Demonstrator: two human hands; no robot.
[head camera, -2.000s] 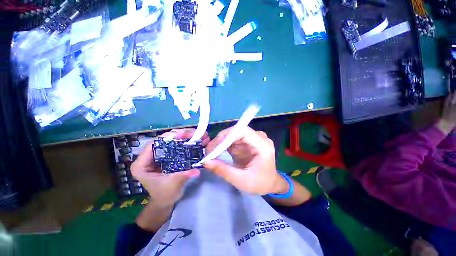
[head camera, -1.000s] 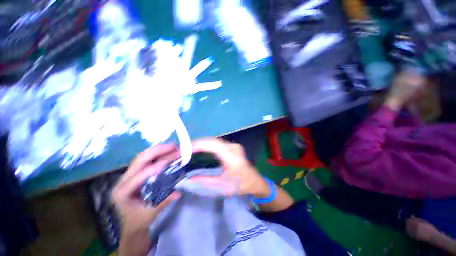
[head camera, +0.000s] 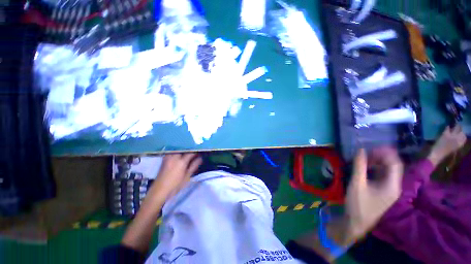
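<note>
My left hand (head camera: 178, 170) is at the bench's front edge above the apron, fingers bent, with nothing visible in it; its fingertips are partly hidden. My right hand (head camera: 373, 185) is blurred at the near end of the black tray (head camera: 347, 135); whether it holds anything cannot be told. A board with a white ribbon cable (head camera: 388, 116) lies on the tray, with more boards with cables behind it. A dark board (head camera: 206, 55) lies on the overexposed pile of white ribbon cables (head camera: 206, 98) on the green mat.
Clear plastic bags (head camera: 75, 98) are heaped at the left, with metal parts and red wires behind. More white strips (head camera: 304, 49) lie left of the tray. A red stool (head camera: 315, 175) stands below the bench. A neighbour's purple sleeve (head camera: 428, 211) is close to my right hand.
My hands have parted: the right has moved right to the tray, the left stays near the bench edge. The board and ribbon held between them are no longer visible there. The view has shifted.
</note>
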